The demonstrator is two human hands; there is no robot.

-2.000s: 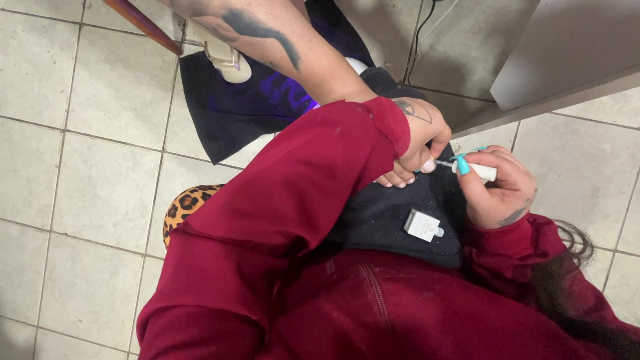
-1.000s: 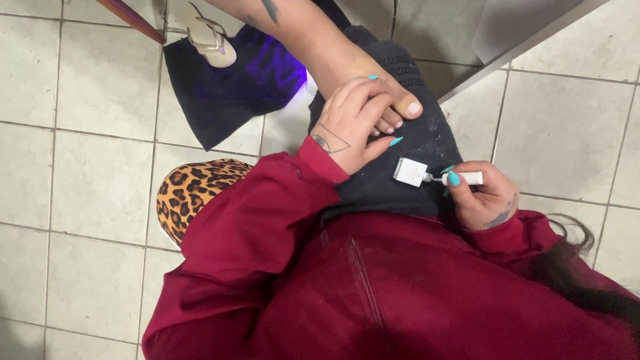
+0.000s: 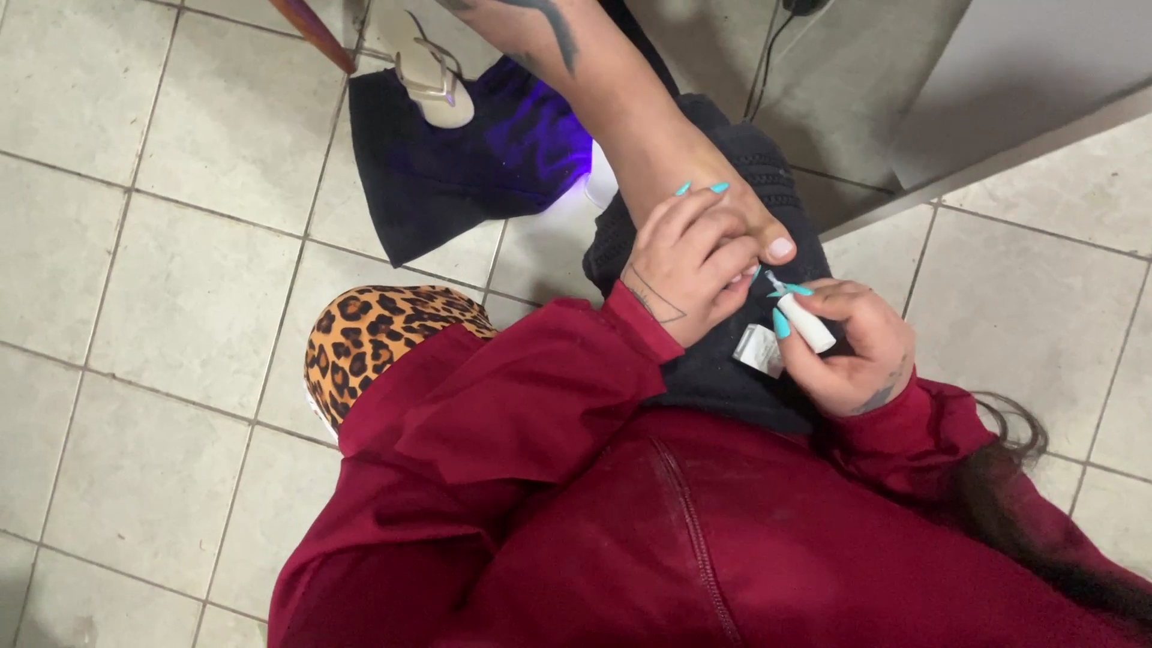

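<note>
Another person's bare foot rests on a dark towel across my lap. My left hand lies over the smaller toes and grips them, their nails mostly hidden by my fingers. Between the fingertips of my right hand is the white cap of a nail polish brush, its bristle end close to the smaller toes; whether it touches a nail I cannot tell. The big toe's nail looks pale and glossy. Just left of my right hand, a small square polish bottle lies on the towel, partly hidden.
A pale flip-flop lies on a black cloth lit violet, beside a partly hidden white object. A leopard-print stool or cushion is at my left. A furniture panel, cable and wooden leg stand ahead.
My right hand has drawn the brush away from the bottle and moved it up to the smaller toes. Two seconds ago the brush was at the big toe.
</note>
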